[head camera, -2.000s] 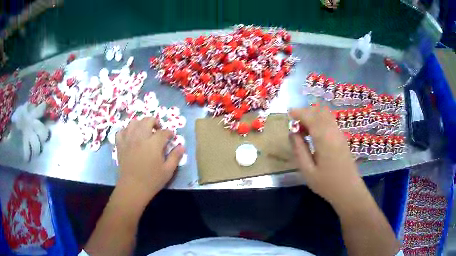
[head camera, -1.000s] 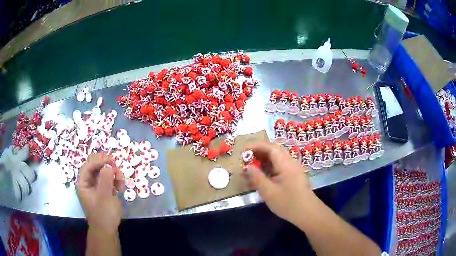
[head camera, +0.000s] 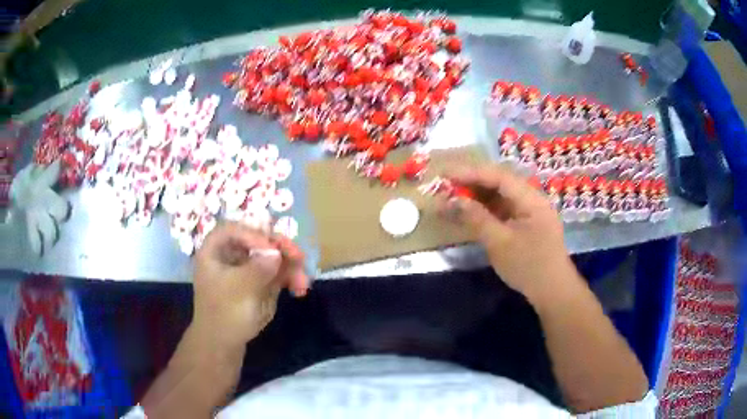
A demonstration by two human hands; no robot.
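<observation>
My right hand [head camera: 500, 217] holds a red-and-white figure body [head camera: 449, 190] between thumb and fingers, above the right part of the brown cardboard mat [head camera: 348, 233]. My left hand [head camera: 246, 274] is at the table's front edge, left of the mat, fingers curled around what seems to be a white base at the fingertips; it is blurred. A plain white round dish [head camera: 399, 218] lies on the mat. The heap of figure bodies [head camera: 360, 78] is behind the mat. Loose white bases with red bits [head camera: 184, 164] lie behind my left hand.
Assembled figures [head camera: 606, 192] stand in rows at right, beside a black slab [head camera: 684, 155]. A small white bottle [head camera: 580, 41] is at the back right. A white glove [head camera: 41, 204] and small red parts [head camera: 70, 147] lie at left. Blue bins [head camera: 102, 360] are below.
The camera view has shifted. My left hand has moved from beside the bases toward the table's front edge, nearer the mat. My right hand still holds the figure body, now tilted sideways.
</observation>
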